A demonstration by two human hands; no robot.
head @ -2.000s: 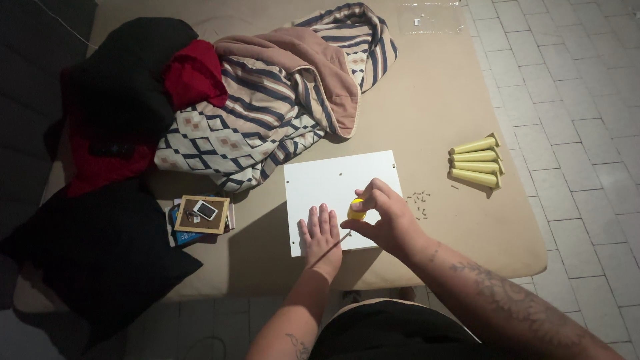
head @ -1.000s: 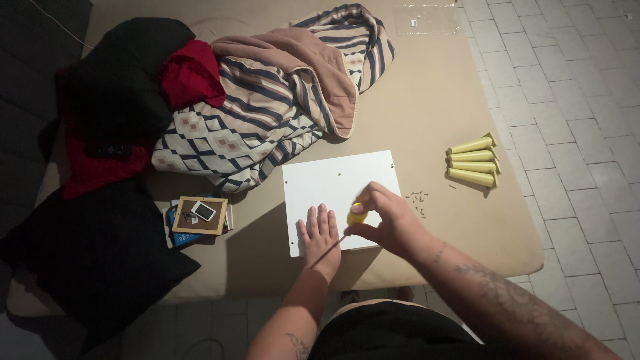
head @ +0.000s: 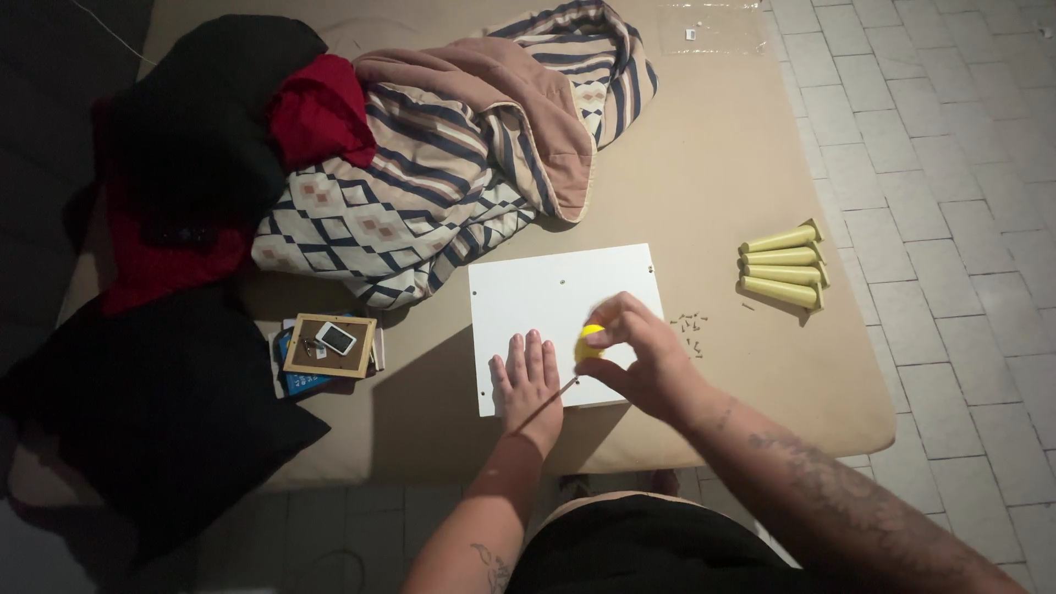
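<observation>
A white panel point(head: 528, 305) with small screws or holes near its edges lies on the beige mattress. My left hand point(head: 530, 384) rests flat on its lower part, fingers spread, holding nothing. Above the panel's right part, my right hand point(head: 635, 351) grips the yellow handle of a screwdriver point(head: 589, 342) between thumb and fingers. What the tip touches is hard to make out near the lower edge. Loose screws point(head: 691, 323) are scattered just right of the panel. Farther right, several pale yellow tapered furniture legs point(head: 782, 276) lie side by side, with a single screw point(head: 747, 307) near them.
A patterned blanket point(head: 404, 181) is bunched behind the panel. Black cushions point(head: 165, 388) and red fabric point(head: 322, 111) lie at left. A wood-framed board point(head: 330, 345) with a small white device rests on books. A clear plastic bag point(head: 714, 31) lies at the far edge; tiled floor point(head: 949, 247) borders the mattress.
</observation>
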